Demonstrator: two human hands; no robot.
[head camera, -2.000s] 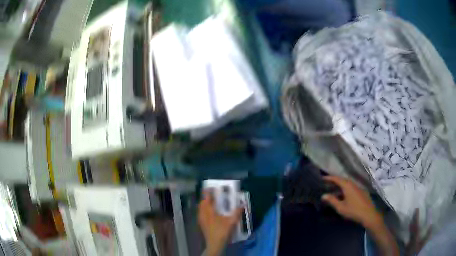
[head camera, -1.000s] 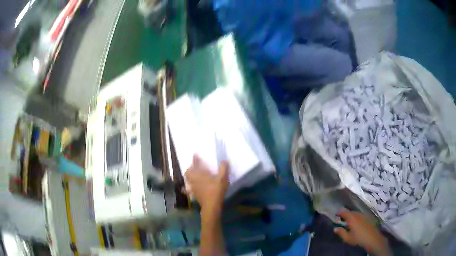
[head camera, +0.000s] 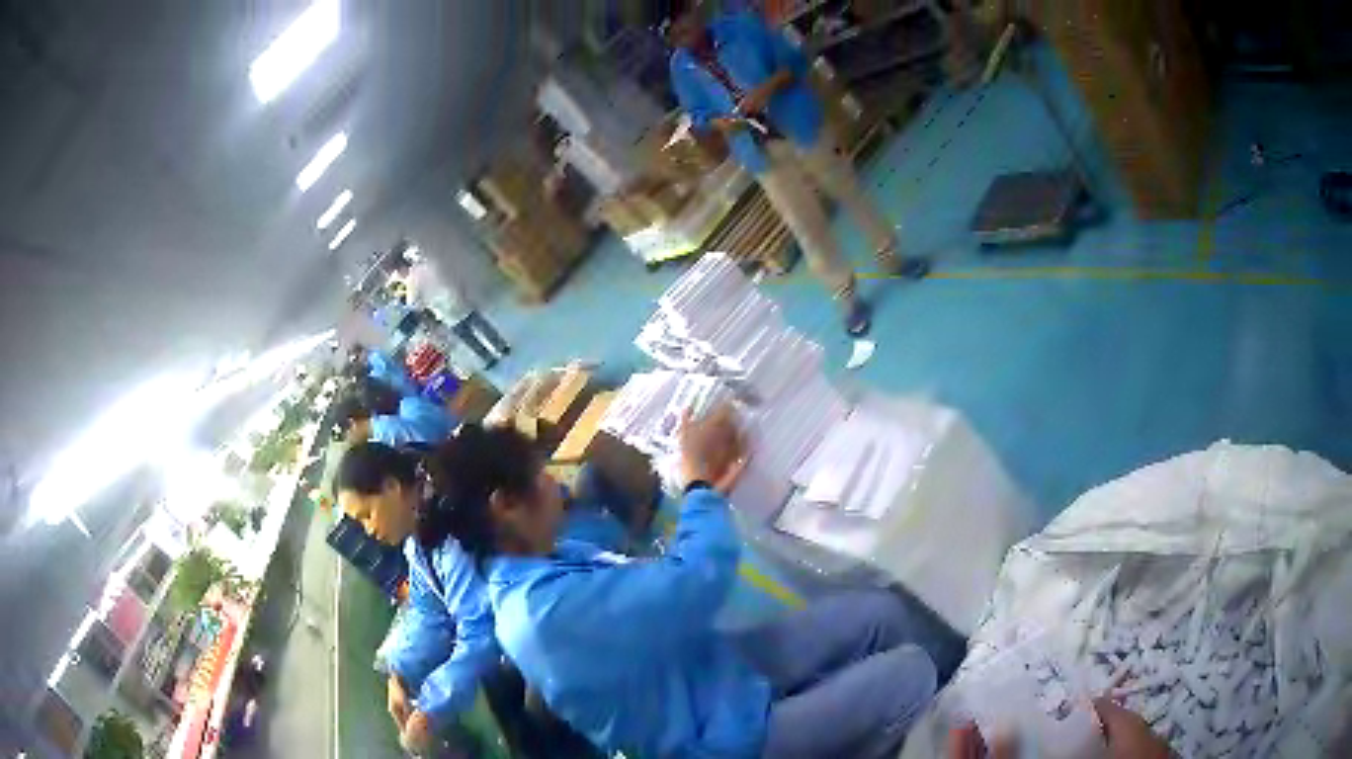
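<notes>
My left hand (head camera: 967, 740) and my right hand (head camera: 1133, 731) show at the bottom edge, blurred and mostly cut off. White sheets (head camera: 1044, 727) are between them, and the fingers are at their two sides. How many sheets there are and whether their openings are filled cannot be told. They are in front of the large off-white woven sack (head camera: 1240, 501), which is full of small white waste slugs (head camera: 1238, 648).
Two seated workers in blue smocks (head camera: 615, 630) are at the left beside a bench. One reaches to uneven white stacks (head camera: 786, 393) on a wrapped white block (head camera: 949, 512). Another person (head camera: 779, 111) stands beyond, near cartons (head camera: 519, 237) and a floor scale (head camera: 1028, 206).
The view has swung up and across to the workers and floor. My left hand has left the white stack on the bench and is now near my right hand, with white sheets between them.
</notes>
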